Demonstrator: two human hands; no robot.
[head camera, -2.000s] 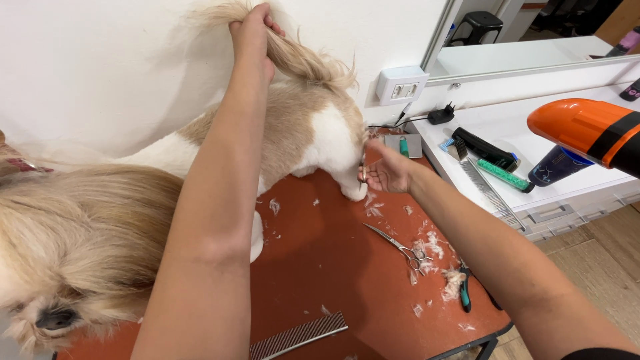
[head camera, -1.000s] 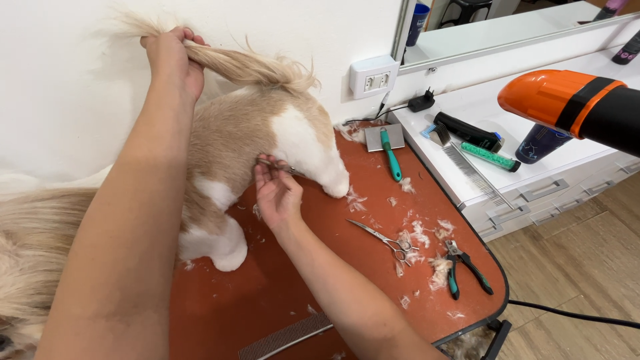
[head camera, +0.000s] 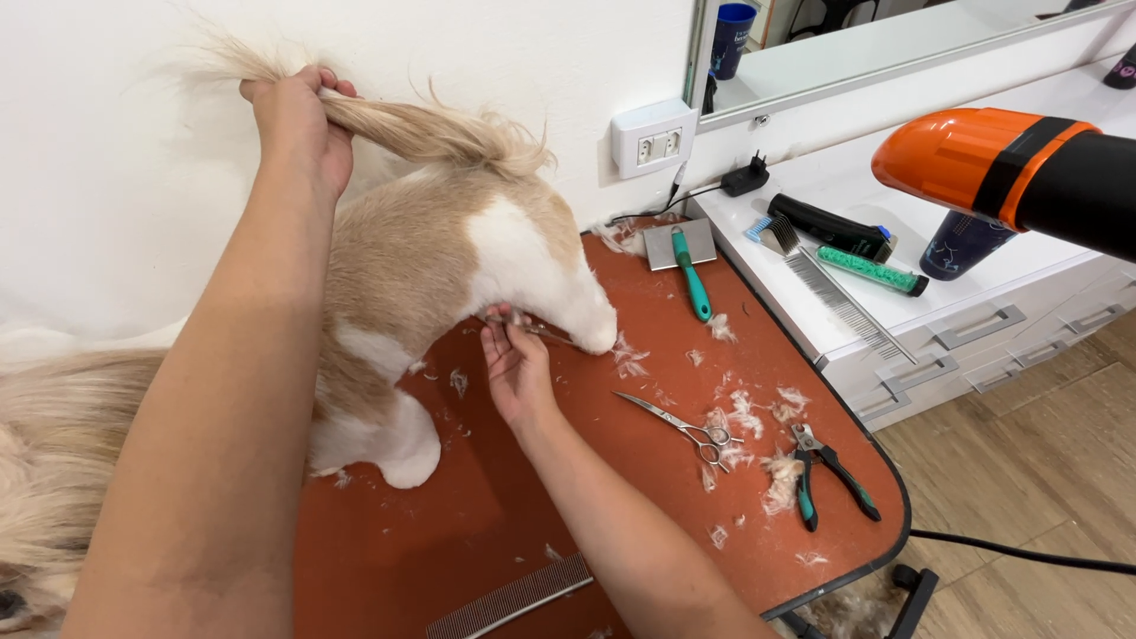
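Observation:
A tan and white long-haired dog stands on the reddish-brown grooming table, its head at the lower left. My left hand is closed around the dog's tail and holds it up and to the left, near the wall. Below the belly, beside the inner side of a hind leg, my right hand holds a pair of scissors; their blades point right toward that leg's paw, and the blades are partly hidden. A curved pair of scissors lies on the table to the right.
Nail clippers, a slicker brush, a metal comb and tufts of hair lie on the table. An orange dryer nozzle hangs over the white counter, which holds a clipper, another comb and a cup.
Two seconds ago my right hand was at the rear of the hind leg; it is now under the belly. The view has shifted. My left hand has kept hold of the tail.

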